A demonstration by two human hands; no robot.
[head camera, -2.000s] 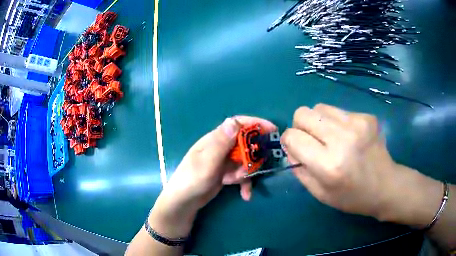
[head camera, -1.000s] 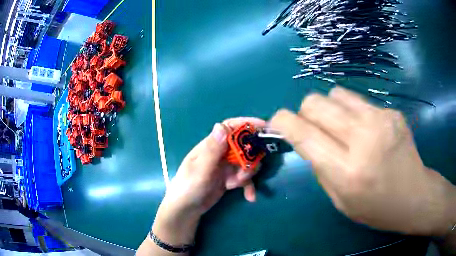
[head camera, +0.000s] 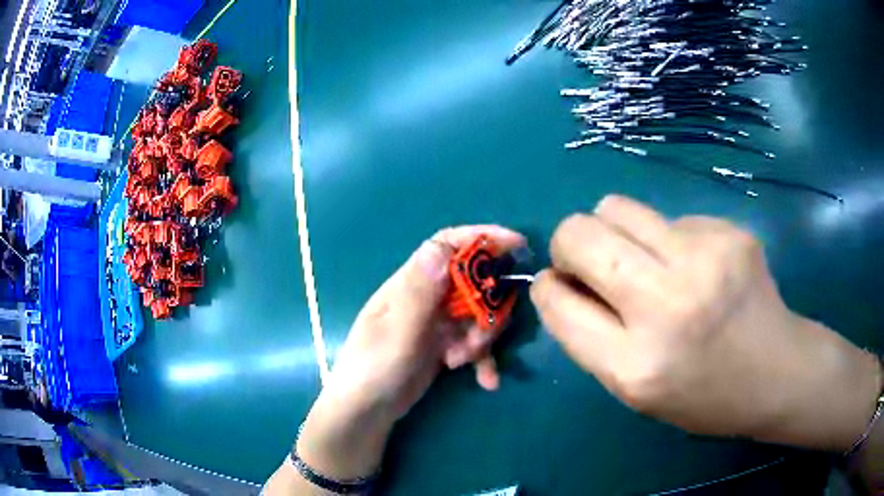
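My left hand [head camera: 402,315] holds an orange connector housing [head camera: 469,288] by its edges, with its black insert facing right and up. My right hand [head camera: 659,325] is just right of the housing. Its thumb and forefinger pinch a short lead [head camera: 520,278], whose pale end points left into or against the black insert. Whether the tip is inside the insert cannot be told. The rest of the lead is hidden by my right hand.
A wire pile [head camera: 669,73] lies at the upper right, with a stray lead [head camera: 775,182] below it. A heap of orange housings [head camera: 179,174] lies at the left, beside a light-blue tray [head camera: 118,291]. A yellow line [head camera: 299,184] crosses the green tabletop [head camera: 417,126]. Blue bins [head camera: 73,310] stand at far left.
My right hand has swung up, then back down and left, bringing the lead's pale end to the insert. The housing has turned slightly in my left hand, and its flat silvery tabs no longer show.
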